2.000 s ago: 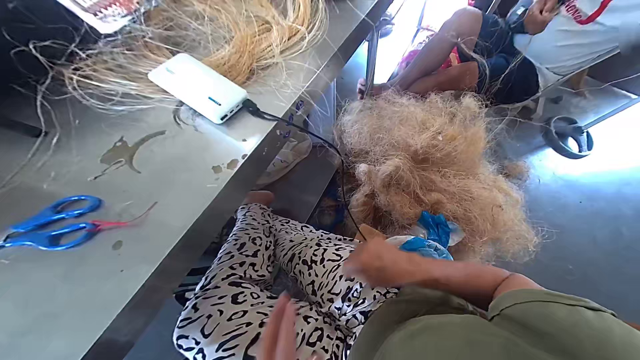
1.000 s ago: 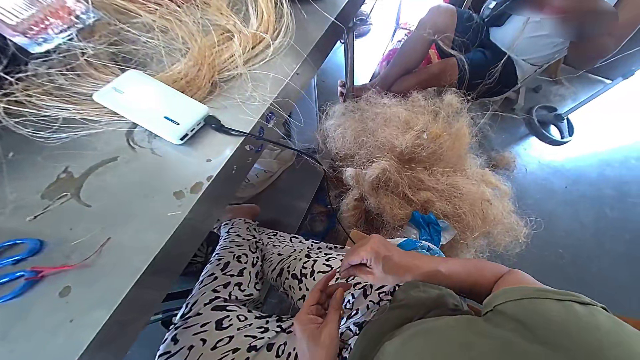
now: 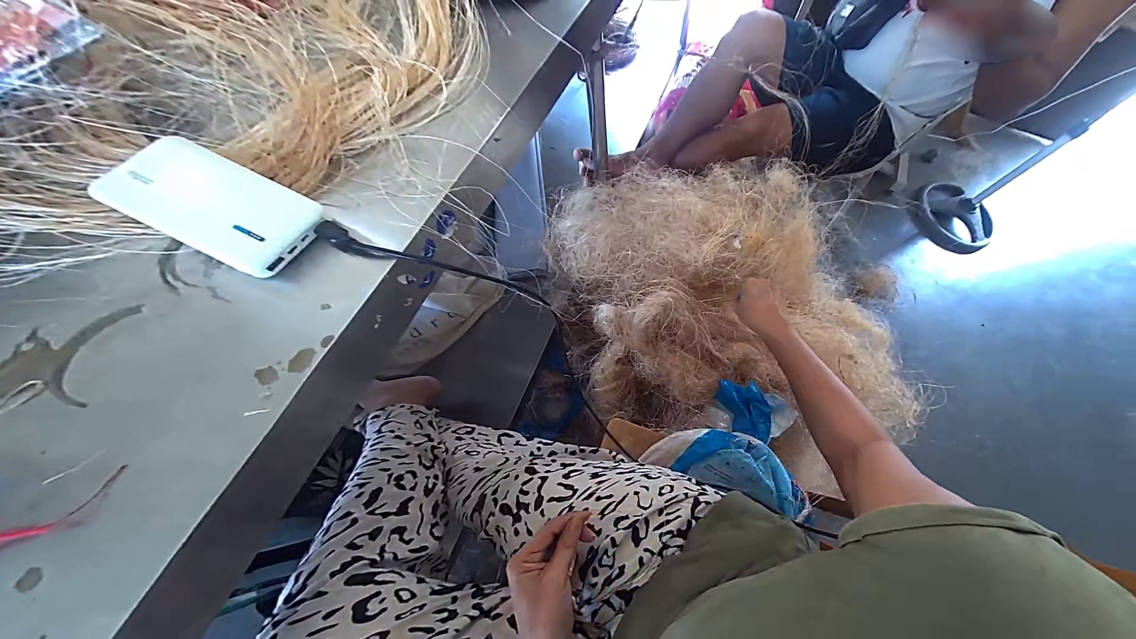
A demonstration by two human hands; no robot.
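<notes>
My right hand [image 3: 759, 304] reaches out to the large pile of tangled pale fibre [image 3: 683, 257] on the right of the table; its fingers are against the pile, and whether they hold strands is unclear. Over my patterned trousers [image 3: 524, 461] is my left hand [image 3: 550, 561], with thumb and index fingertip pinched together; anything fine between them is too small to tell. A bundle of long straw-coloured fibres [image 3: 355, 98] lies on the metal table.
A white power bank [image 3: 209, 206] lies on the metal table [image 3: 177, 373], its black cable [image 3: 444, 266] running over the edge. Blue plastic [image 3: 745, 410] lies beside the pile. Another person [image 3: 763, 115] sits beyond it. A black wheel [image 3: 950, 217] is at the right. A red strand [image 3: 53, 530] lies at the table's left.
The hands were together over the lap one second ago. My right hand has moved away to the fibre pile, while my left hand remains over the lap. The scissors have left the view.
</notes>
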